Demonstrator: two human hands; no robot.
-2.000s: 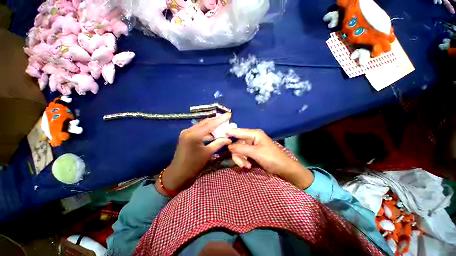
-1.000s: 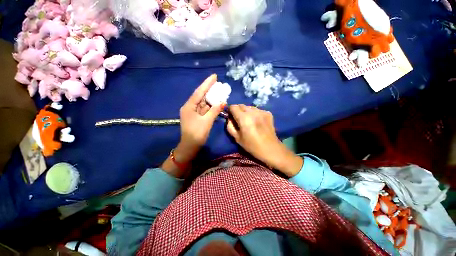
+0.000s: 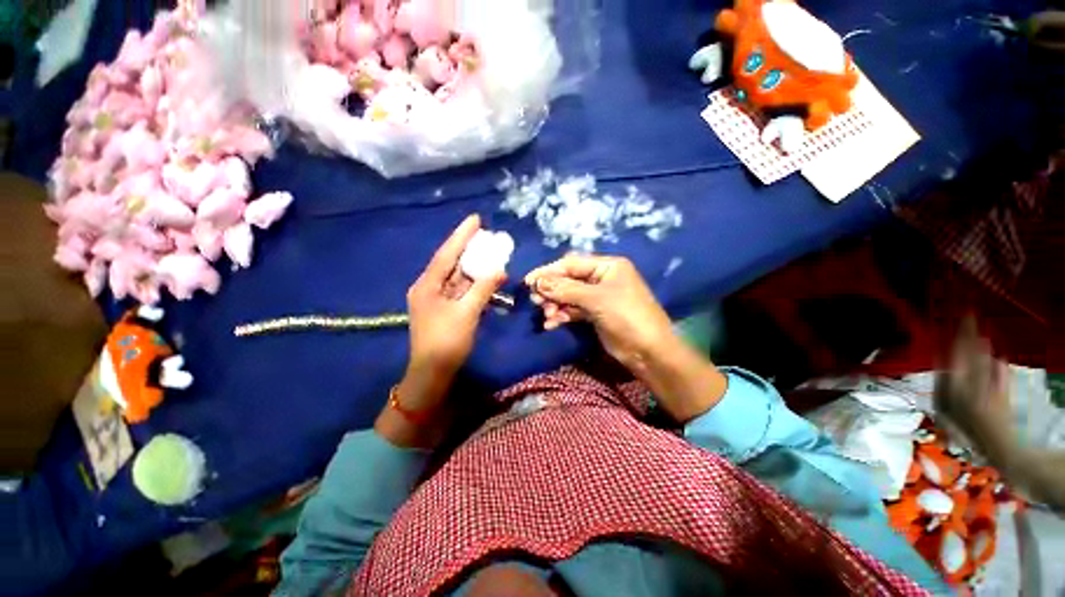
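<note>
My left hand (image 3: 441, 306) holds a small plush piece (image 3: 486, 254) between thumb and fingers; it looks white under glare. My right hand (image 3: 601, 301) is just right of it, apart from it, with thumb and fingertips pinched together. Any needle or thread at those fingertips is too fine to see. A speckled beige-grey cord (image 3: 321, 324) lies flat on the dark blue cloth and runs behind my left hand. A short end of it shows between my hands.
Pink plush heap (image 3: 175, 198) at left, clear plastic bag (image 3: 432, 134) beside it, white stuffing (image 3: 578, 210) ahead. Orange toys lie at right (image 3: 788, 70) and left (image 3: 137, 367). A pale green disc (image 3: 168, 469) is lower left. Another person's blurred arm (image 3: 993, 402) reaches over the orange pieces (image 3: 944, 501).
The hands moved apart from their earlier close hold; the plush piece stays in my left hand. My right hand's fingertips have drawn away from it. Another person's arm has appeared at right. The view has shifted.
</note>
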